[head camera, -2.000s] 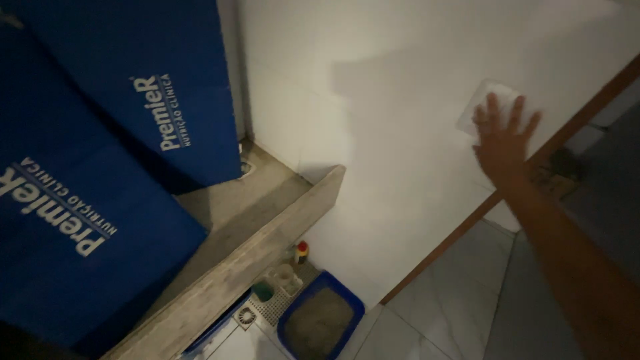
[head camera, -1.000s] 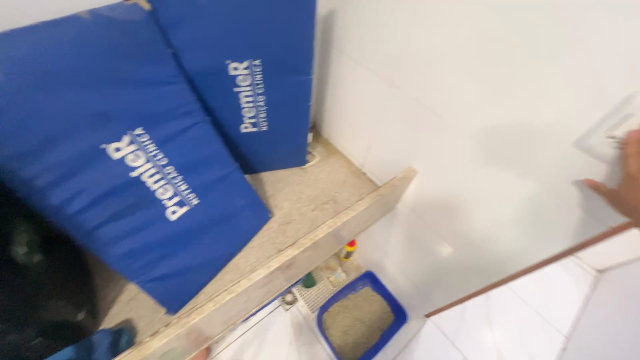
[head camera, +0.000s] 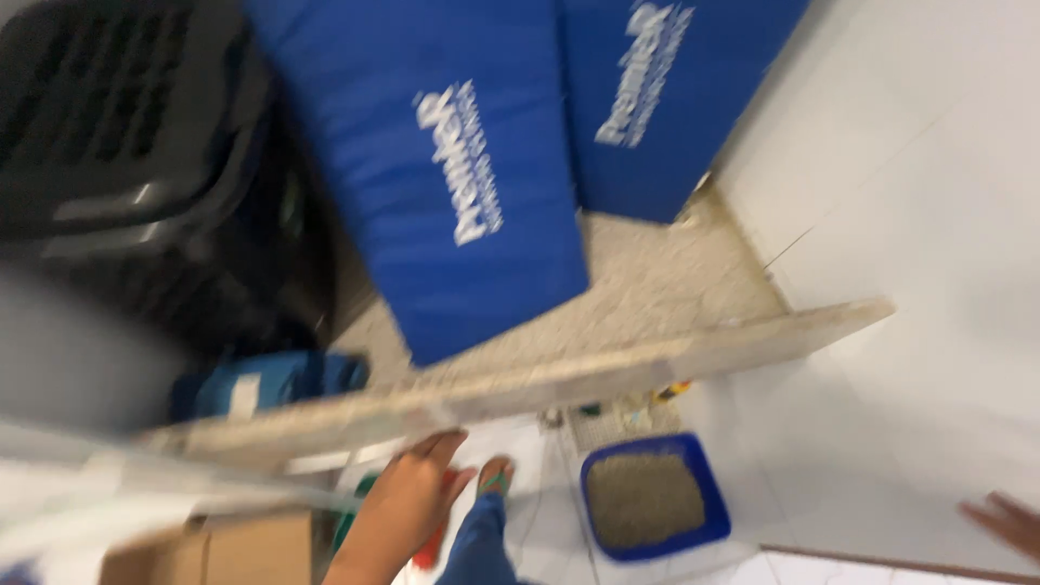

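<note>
My left hand [head camera: 418,491] is at the lower middle, just below the front edge of a stone shelf [head camera: 528,382], fingers apart and nothing seen in it. At the right edge my right hand [head camera: 1003,524] shows only in part, blurred, its fingers spread near the white wall [head camera: 910,406]. Two blue padded panels [head camera: 520,268] with white lettering lean on the shelf. A black plastic pet carrier [head camera: 162,203] stands left of them, and a blue rolled item [head camera: 276,382] lies below it on the shelf.
A blue litter tray [head camera: 719,520] filled with grey-brown granules sits on the white tiled floor. Near it are a drain grate [head camera: 593,426] and a small yellow-and-red bottle [head camera: 673,392]. A cardboard box [head camera: 260,548] is at lower left. My sandalled foot [head camera: 494,475] rests on the floor.
The scene has gone from dim to bright. My right hand, over a wall switch plate two seconds ago, is lower and mostly out of view. My left hand has come into view. The view has swung left.
</note>
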